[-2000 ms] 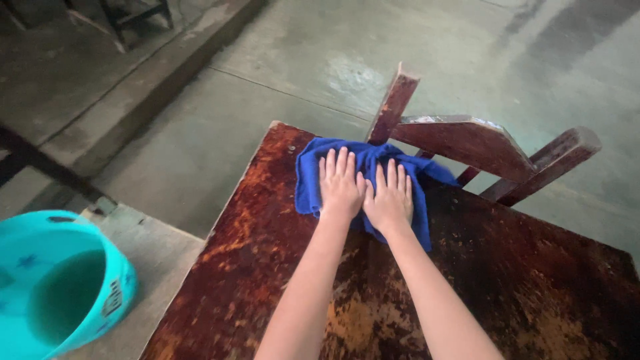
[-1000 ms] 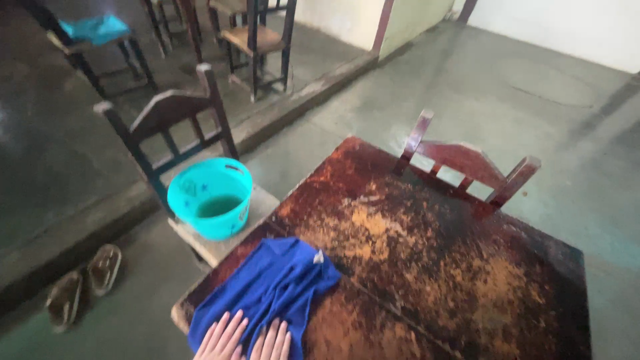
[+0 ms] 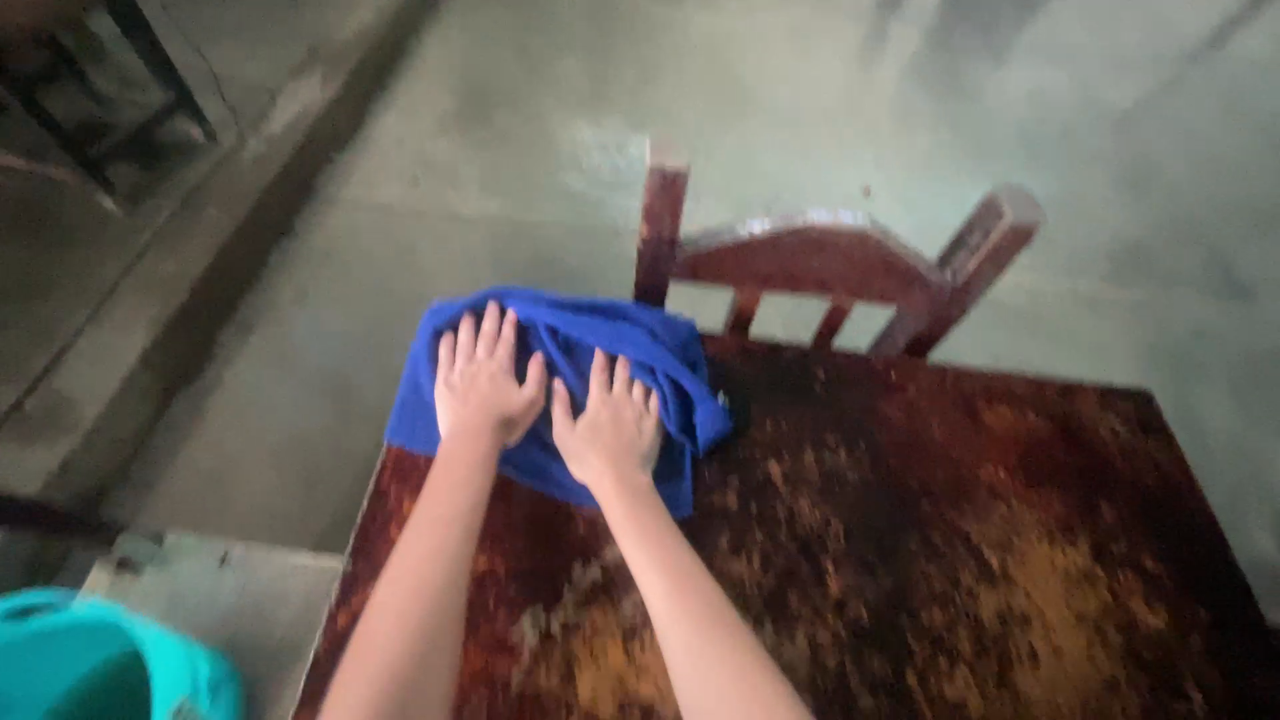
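A blue cloth (image 3: 560, 330) lies bunched and wrinkled over the far left corner of a worn, dark reddish-brown wooden table (image 3: 850, 520). Flat on its left part rests my left hand (image 3: 487, 380), palm down with the fingers spread. My right hand (image 3: 610, 420) presses on the cloth just beside it, thumb apart from the fingers. The two thumbs are close together but do not touch. Neither hand is closed around the cloth.
A wooden chair back (image 3: 820, 260) stands against the table's far edge. At the lower left, a turquoise plastic bucket (image 3: 190, 660) sits on a pale wooden seat (image 3: 250, 590). Dark furniture legs (image 3: 150, 60) show at the upper left, beyond a raised floor edge.
Both hands and the blue cloth have moved from the near left part of the table, where they were one second ago, to its far left corner. The view has tilted down.
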